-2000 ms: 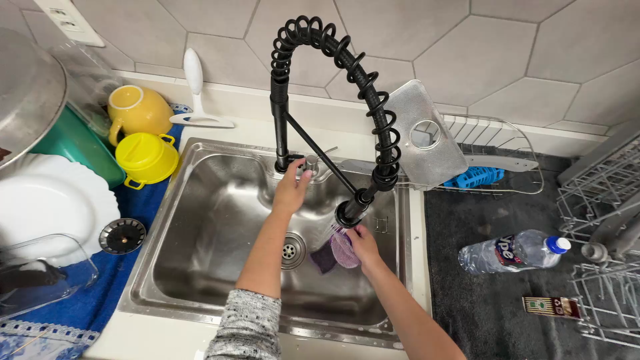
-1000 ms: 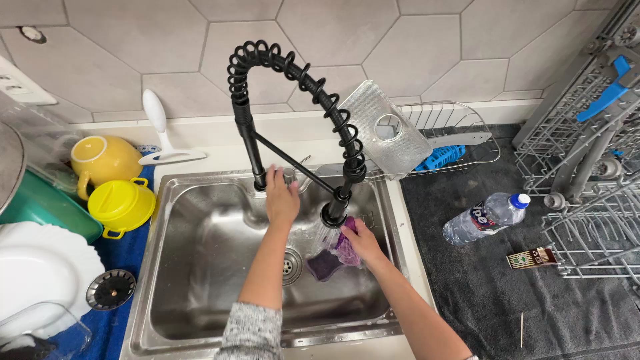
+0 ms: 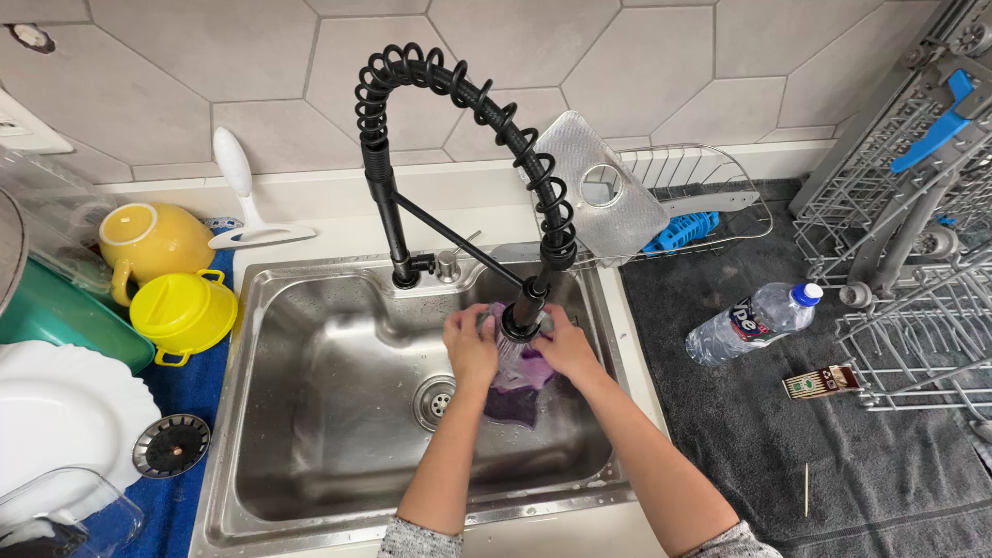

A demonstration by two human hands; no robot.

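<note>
Beneath the black spring-neck faucet (image 3: 521, 322), water runs in a spray onto a wet purple cloth (image 3: 515, 403). The cloth hangs over the right half of the stainless steel sink (image 3: 310, 434), with its darker lower part near the basin floor. My left hand (image 3: 471, 345) grips the cloth's upper left side. On the other side of the spray head, my right hand (image 3: 567, 345) holds its upper right side. The fingertips of both hands are partly hidden by the cloth and the spray head. Left of the cloth lies the drain (image 3: 436, 401).
At the left are a yellow mug (image 3: 155, 240), a yellow lidded pot (image 3: 182, 318), a white plate (image 3: 54, 418) and a sink strainer (image 3: 172, 446). A wire basket (image 3: 744, 225) stands behind. On the right, a plastic bottle (image 3: 744, 325) and small box (image 3: 820, 382) lie beside a dishwasher rack (image 3: 922, 349).
My left hand has left the faucet's base and come forward to the purple cloth. My right hand still holds the cloth under the spray head. The view has shifted.
</note>
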